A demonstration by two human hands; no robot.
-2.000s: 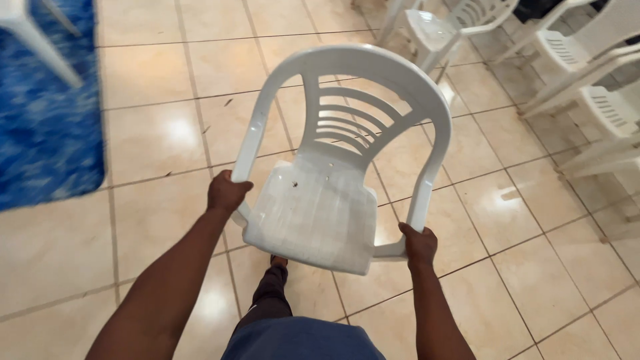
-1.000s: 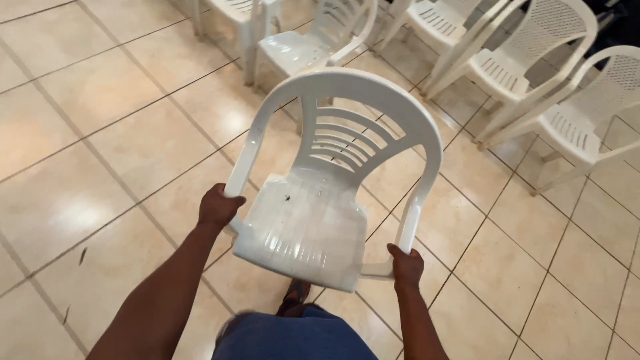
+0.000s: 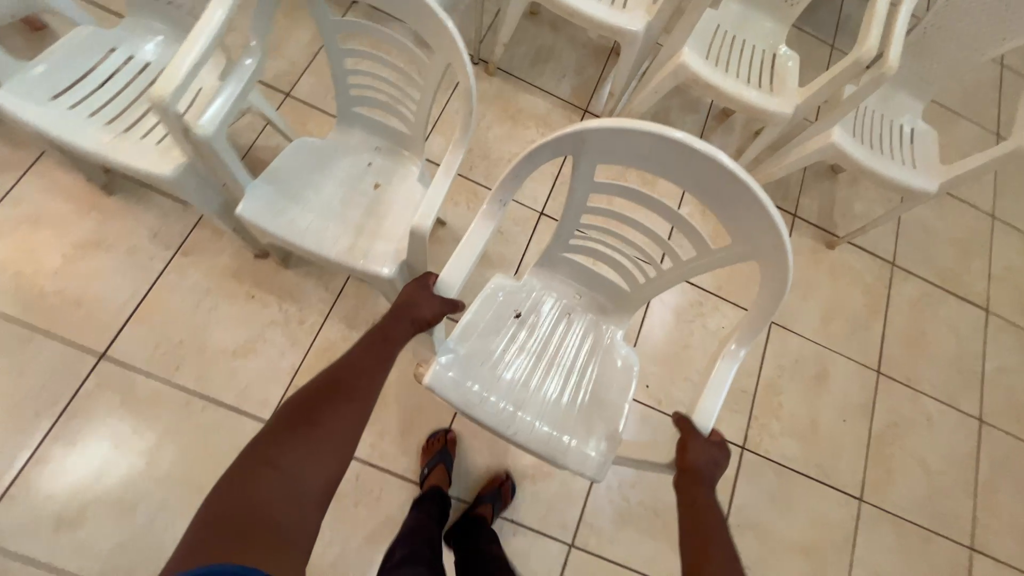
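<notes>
A white plastic armchair [image 3: 544, 368] with a slatted back is held in front of me, its back away from me and its seat facing up. My left hand [image 3: 426, 306] grips the front end of its left armrest. Around the front end of the right armrest my right hand [image 3: 701, 452] is closed. A small dark spot marks the seat. Close beyond my left hand stands another white plastic armchair [image 3: 336, 204] with a similar slatted back.
To the far left is a white chair with a slotted seat [image 3: 112, 88]. More white chairs [image 3: 740, 68] stand in a row at the top and upper right, one of them [image 3: 892, 140] near the right edge. Below lies a tiled floor [image 3: 816, 408]; my sandaled feet [image 3: 492, 496] are on it.
The view has swung round and come close to the row of chairs. Both hands have kept hold of the armchair. The blue floor covering seen two seconds ago is out of view.
</notes>
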